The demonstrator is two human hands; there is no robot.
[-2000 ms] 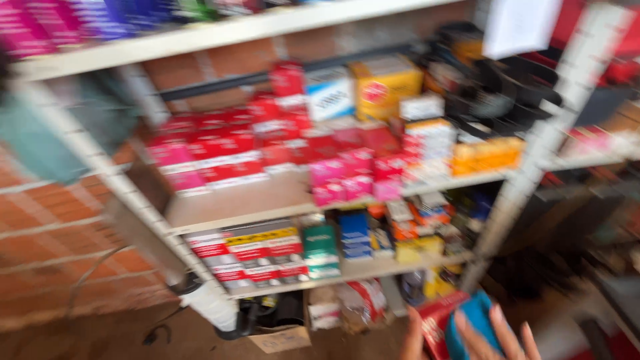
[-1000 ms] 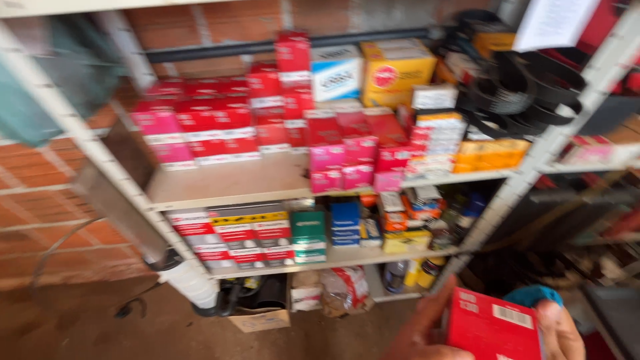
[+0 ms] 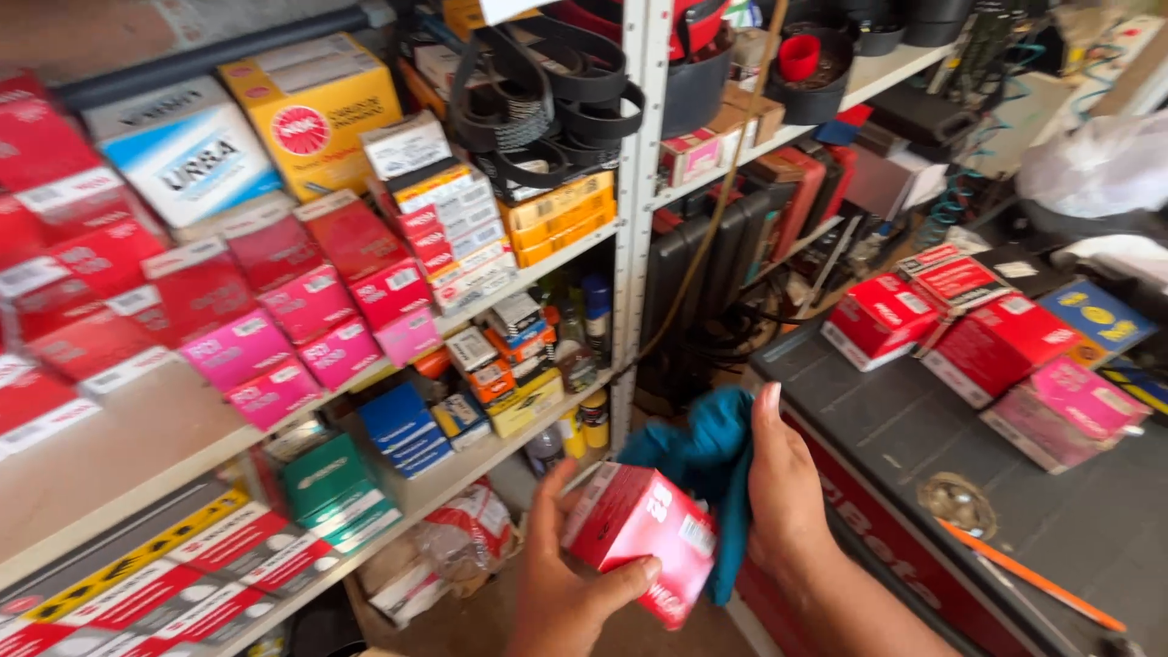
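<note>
My left hand [image 3: 584,584] grips a red cardboard box [image 3: 643,538] at the lower middle, thumb on its near face and fingers behind its left side. The box is tilted and bears white lettering and a barcode label. Just right of it, my right hand [image 3: 789,493] holds a blue-green cloth [image 3: 721,438] against its palm; the cloth hangs down beside the box. The right fingertips point up, and part of that hand's grip is hidden by the cloth.
Metal shelving on the left carries red and pink boxes [image 3: 310,301], a yellow box [image 3: 310,109] and black belts [image 3: 547,82]. A perforated upright [image 3: 639,182] stands ahead. At right, a dark cabinet top [image 3: 876,438] bears several boxes [image 3: 995,338], a small round dish [image 3: 956,504] and an orange stick [image 3: 1031,575].
The view has swung right, bringing the cabinet top into sight. The red box, earlier between both hands, is now in my left hand, with the right hand and cloth beside it.
</note>
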